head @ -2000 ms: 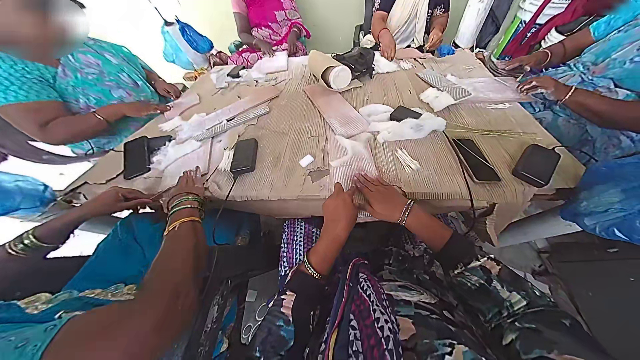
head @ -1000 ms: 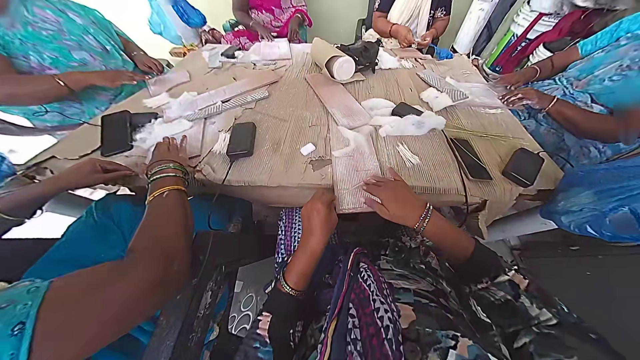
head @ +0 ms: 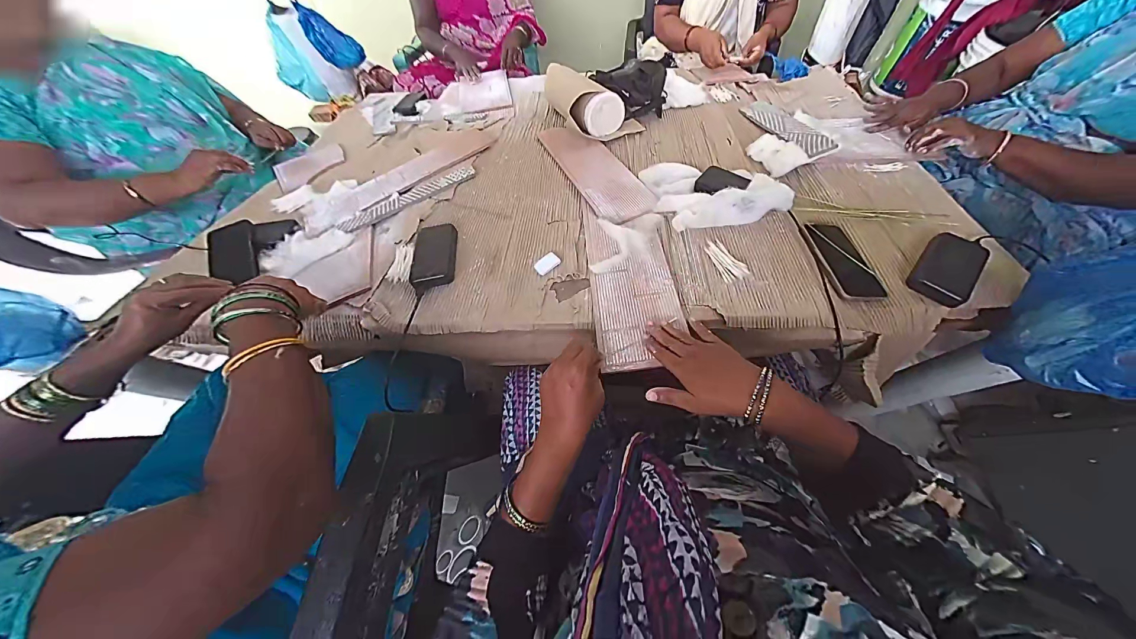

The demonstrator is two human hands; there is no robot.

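Note:
My left hand [head: 571,390] is curled at the table's front edge, beside the near left corner of a flat translucent ribbed sheet [head: 632,302]; whether something thin is between its fingers I cannot tell. My right hand [head: 701,368] is spread, its fingertips resting on the sheet's near right edge. A wisp of white cotton [head: 621,244] lies on the sheet's far part. Beyond it is a pinkish flat strip [head: 599,175]. To the right sit a bundle of thin white sticks [head: 728,262] and a heap of cotton wool [head: 737,202]. A small white block [head: 547,264] lies to the left.
Corrugated cardboard [head: 506,306] covers the table. A smartphone [head: 845,260] and a black box-like device [head: 948,269] lie at right, another black device [head: 434,256] at left, with cables hanging over the edge. A co-worker's braceleted arm [head: 266,426] is close on my left. Other people sit around the table.
My hands, close together on the sheet two seconds ago, are now apart. The left is drawn back to the table edge; the right is spread at the sheet's right side.

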